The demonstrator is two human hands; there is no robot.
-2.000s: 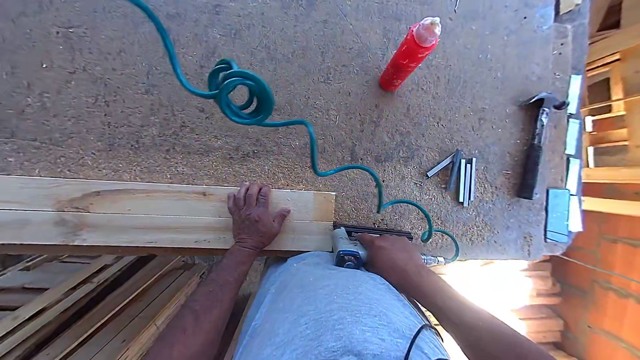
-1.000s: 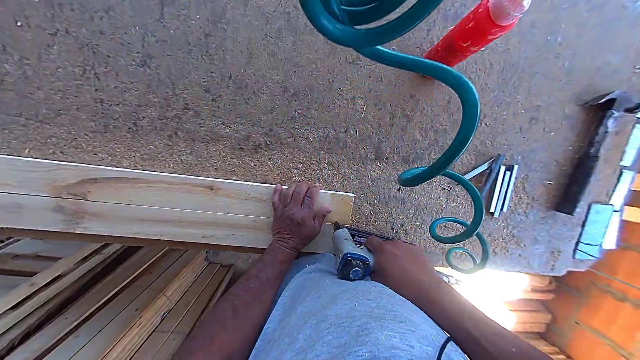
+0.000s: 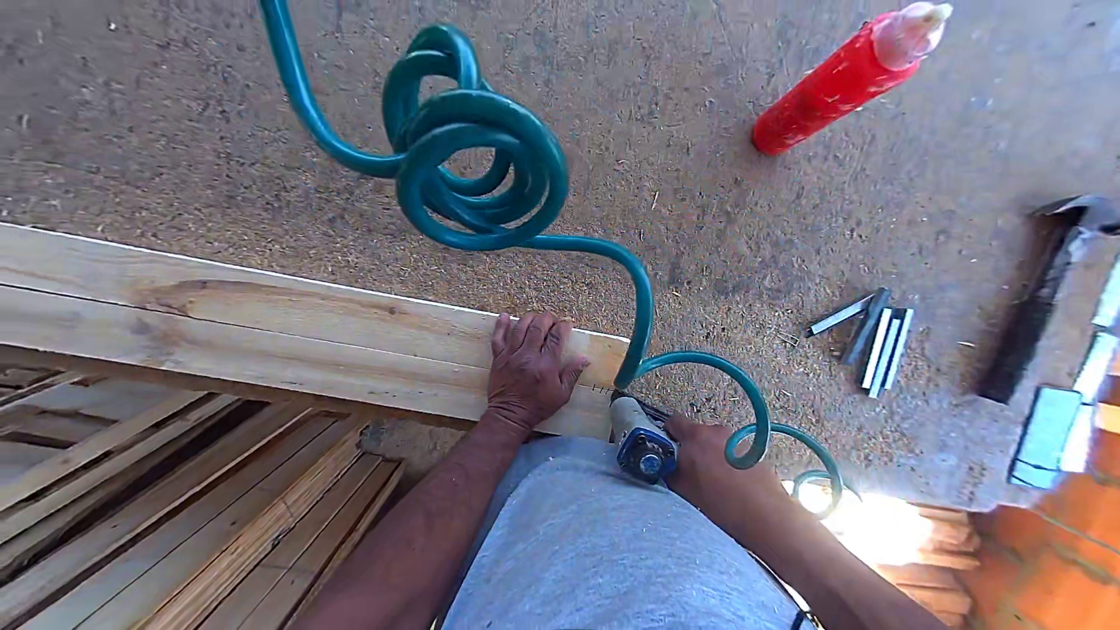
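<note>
Two pale wooden boards (image 3: 332,337) lie side by side along the near edge of the worktable. My left hand (image 3: 532,367) rests flat across them near their right end, fingers spread over the seam. In my right hand (image 3: 700,451) is a pneumatic stapler (image 3: 643,437), its nose at the boards' right end. Several small dark marks, apparently staples, show on the wood beside the nose. A green coiled air hose (image 3: 490,171) runs from the top left, loops above the boards and passes down to the right, near my right wrist.
A red bottle (image 3: 831,87) lies on the sawdust-strewn worktable (image 3: 700,219). Farther right are staple strips (image 3: 884,350), a hammer (image 3: 1032,306) and light blue boxes or blocks (image 3: 1046,433). Wooden slats (image 3: 219,516) are stacked below left, and orange bricks (image 3: 1050,551) are at lower right.
The stapler in my right hand has turned slightly at the boards' end. The hose's coils have swung and shifted. My left hand stays on the boards.
</note>
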